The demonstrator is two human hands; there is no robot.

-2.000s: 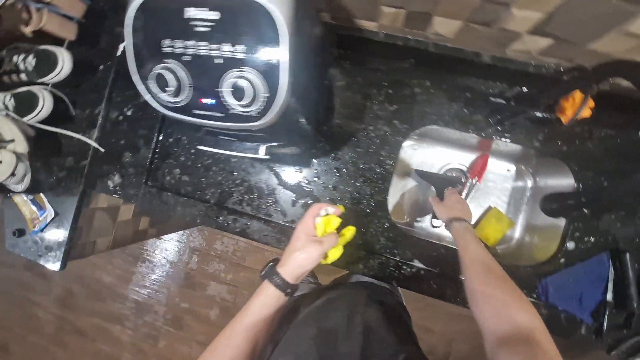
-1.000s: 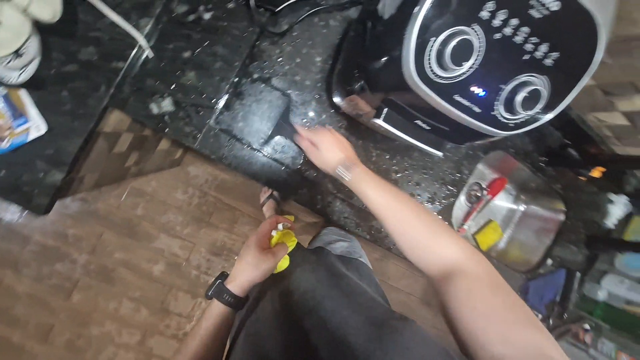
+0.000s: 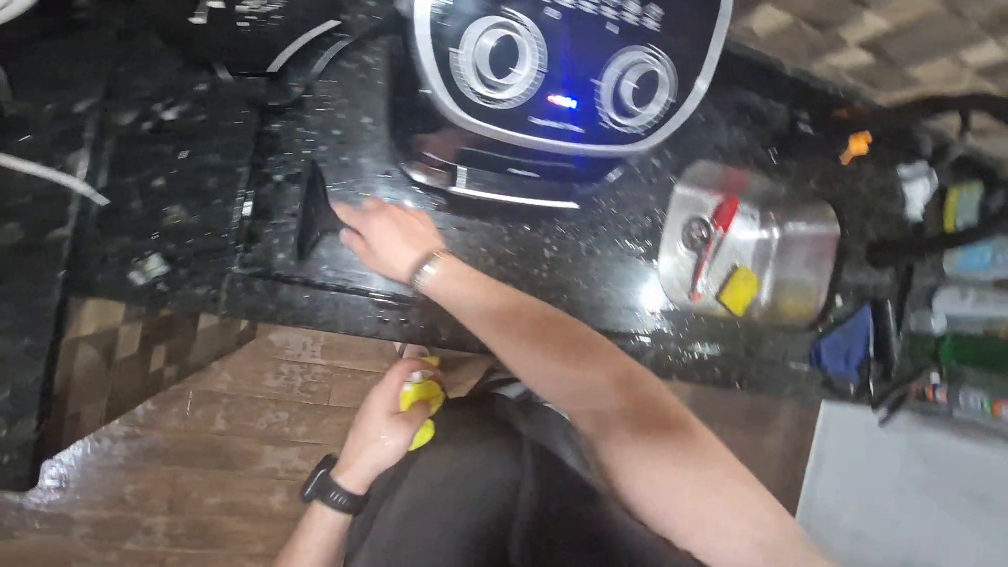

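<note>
My right hand (image 3: 394, 236) holds a black squeegee-like tool (image 3: 313, 211) by its short handle. Its dark blade stands on the black speckled stone countertop (image 3: 504, 272), left of an air fryer (image 3: 567, 87) with two silver dials and a lit display. Below the counter's front edge, my left hand (image 3: 390, 421) is closed around a bright yellow cloth-like thing (image 3: 423, 402); part of it hides behind my fingers. The picture is somewhat blurred.
A steel sink (image 3: 799, 260) at the right holds a red-handled brush-like tool (image 3: 718, 236) and a yellow sponge (image 3: 739, 290). A blue cloth (image 3: 844, 346) and several bottles lie beyond it. A black cable (image 3: 307, 87) runs behind the tool, and a dark faucet (image 3: 937, 244) reaches toward the sink.
Two seconds ago my right hand held the black tool in the sink; it is now on the counter left of the air fryer. My left hand has kept the yellow thing. The view has shifted.
</note>
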